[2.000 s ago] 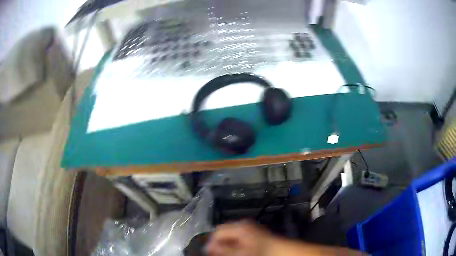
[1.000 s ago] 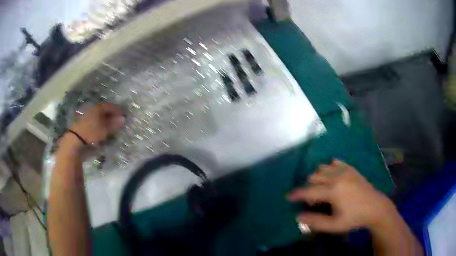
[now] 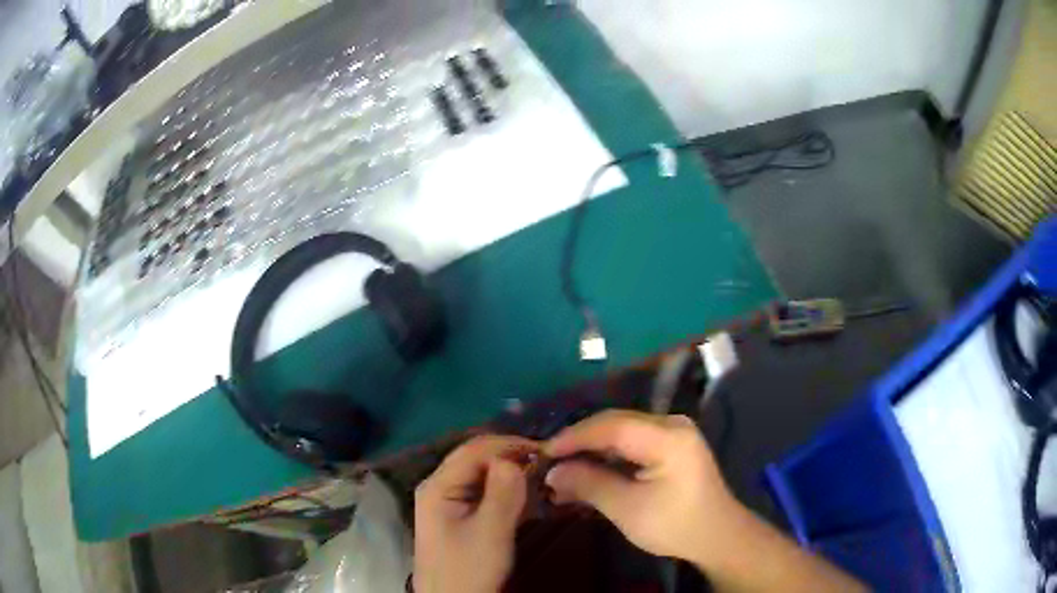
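My left hand (image 3: 469, 504) and my right hand (image 3: 643, 481) meet at the fingertips just in front of the bench's near edge. They pinch a tiny dark piece (image 3: 532, 459) between them; it is too small and blurred to name surely. A black headset (image 3: 313, 249) lies on the bench at the left, its two ear cups toward me. A black USB cable (image 3: 571, 255) lies on the green top to the right, its pale metal-ended connector (image 3: 592, 345) near the front edge.
A dimpled clear sheet (image 3: 313, 127) with rows of small dark pieces covers the back of the green bench (image 3: 661, 255) over a white liner (image 3: 487, 226). A blue tote (image 3: 852, 492) with black headsets stands at the right. Clear plastic (image 3: 359, 550) hangs below the bench.
My left hand has come back from the dimpled sheet, and my right hand has left the area by the cable connector. Both now meet at the bench's front edge around a small piece.
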